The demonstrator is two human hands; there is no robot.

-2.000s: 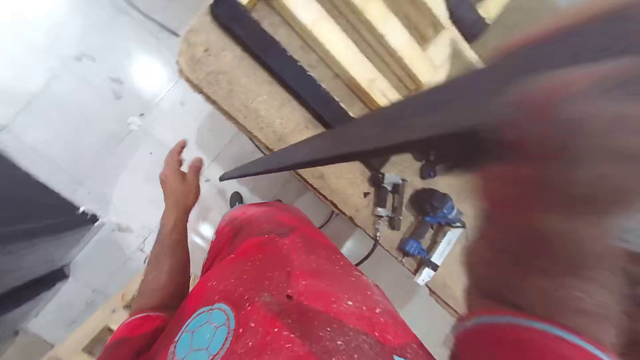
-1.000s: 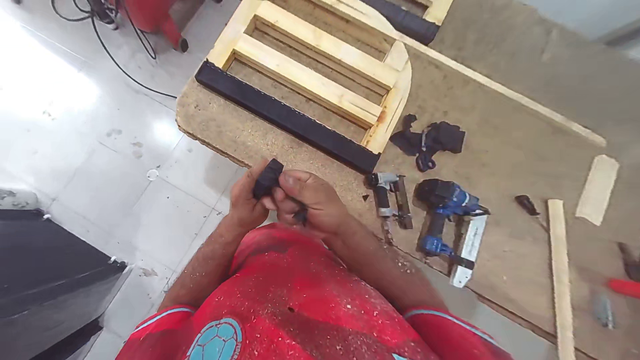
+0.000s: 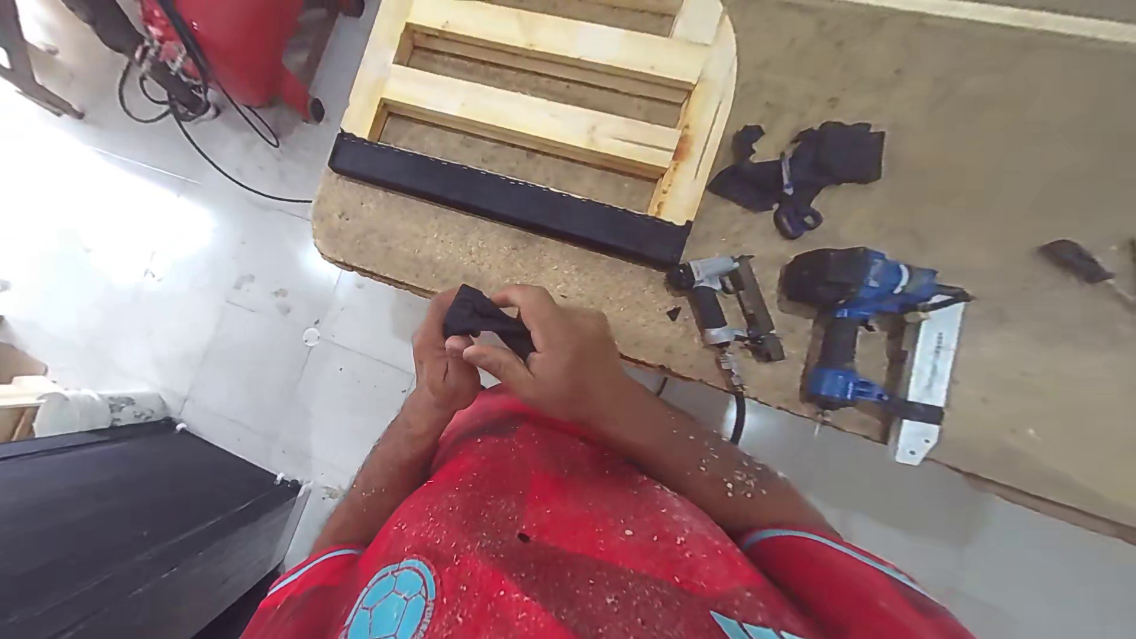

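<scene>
Close above my shirt front, my left hand [image 3: 444, 359] and my right hand [image 3: 564, 351] both grip a bunched strip of black fabric [image 3: 484, 318]. Just beyond them on the table lies a slatted wooden frame [image 3: 541, 111], its near rail wrapped in black material [image 3: 506, 204]. Right of my hands rests a small pneumatic stapler [image 3: 728, 306] with a hose attached. A larger blue nail gun [image 3: 865, 328] lies beside it. Blue-handled scissors [image 3: 794, 217] lie partly under black fabric scraps [image 3: 839, 160].
The wooden tabletop's near edge [image 3: 390, 280] runs in front of me. A dark-handled tool [image 3: 1074, 259] lies at the right. On the floor stand a red tank-like machine [image 3: 240, 53] with a cable, a black upholstered piece [image 3: 133, 524] and a white bucket [image 3: 98, 410].
Two seconds ago my right hand held up a long dark strip and my left hand was apart with fingers spread. Now both hands are together on the fabric. The view has shifted.
</scene>
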